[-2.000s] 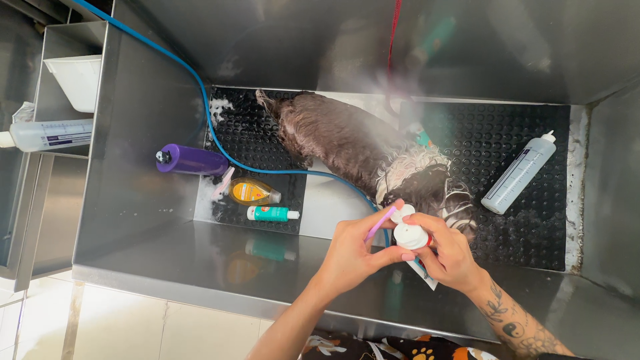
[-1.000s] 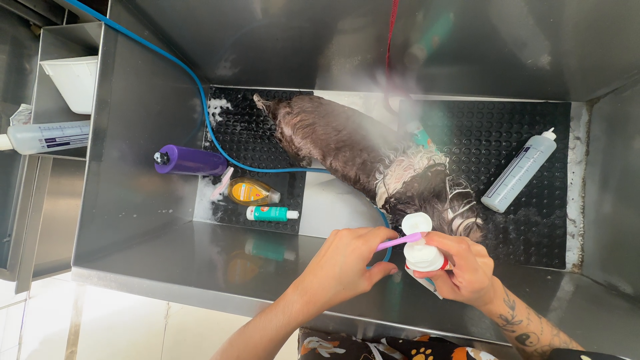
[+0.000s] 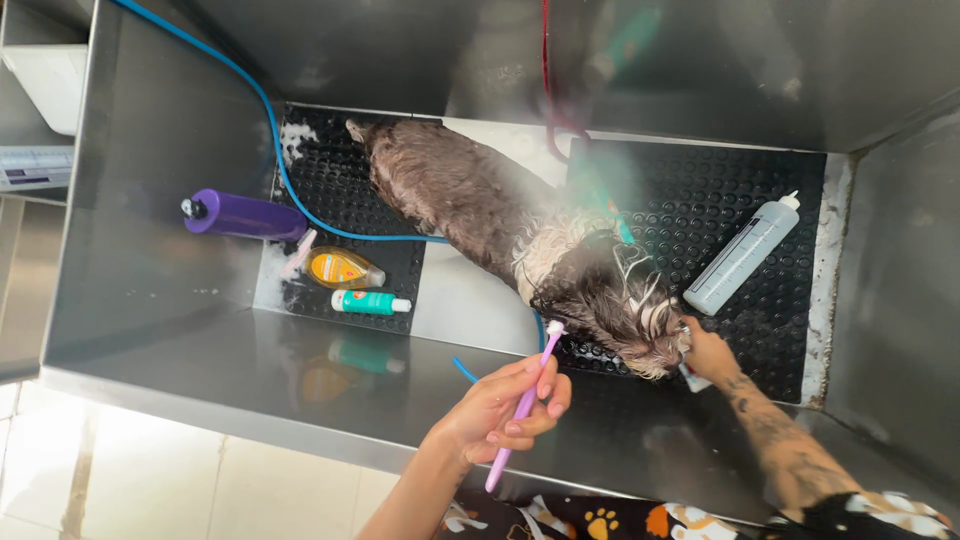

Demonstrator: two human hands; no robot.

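My left hand (image 3: 510,412) grips a pink-purple toothbrush (image 3: 525,405) by its handle, the small head up with white paste on it. A wet dog (image 3: 457,180) with dark fur and a pale neck stands in the metal tub, its head towards the lower right. At its muzzle is my right hand (image 3: 709,356), its fingers partly hidden by the fur. A white tube (image 3: 694,379) shows in part beneath the right hand, seemingly held in it. The toothbrush head is beside the dog's head, apart from my right hand.
A purple bottle (image 3: 244,215), an amber bottle (image 3: 341,268) and a teal bottle (image 3: 367,302) lie at the left. A grey squeeze bottle (image 3: 742,251) rests on the black rubber mat (image 3: 757,169) at the right. A blue hose (image 3: 274,127) crosses the tub; a red leash (image 3: 546,67) hangs at the back.
My hands were together at the open white container; now they are apart. The right hand has moved to the dog's muzzle, and the left holds the toothbrush upright. The view has moved closer.
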